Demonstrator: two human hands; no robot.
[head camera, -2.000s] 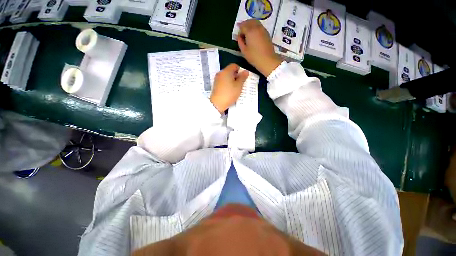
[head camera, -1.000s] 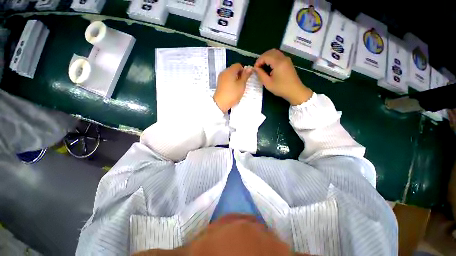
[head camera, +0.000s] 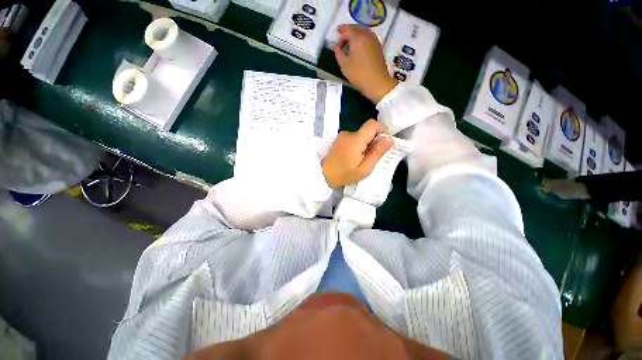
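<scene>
My left hand holds the white label strip near its upper end, above the bench. The strip hangs down toward my waist. My right hand is at the near edge of a white product box with a round blue-yellow picture, its fingertips at the box's lower left. A label at these fingertips is too small to make out. White boxes with dark oval marks stand on both sides of that box. The paper form lies flat, left of my left hand, partly under my sleeve.
Two pale rings rest on a white plain box at left. Narrow boxes stand at far left. More product boxes line the far right. A dark bar juts in at right. Part of a person shows at the right edge.
My right hand has moved from the strip up to a product box. My left hand with the strip has moved lower and right. The boxes behind now stand in different places in view.
</scene>
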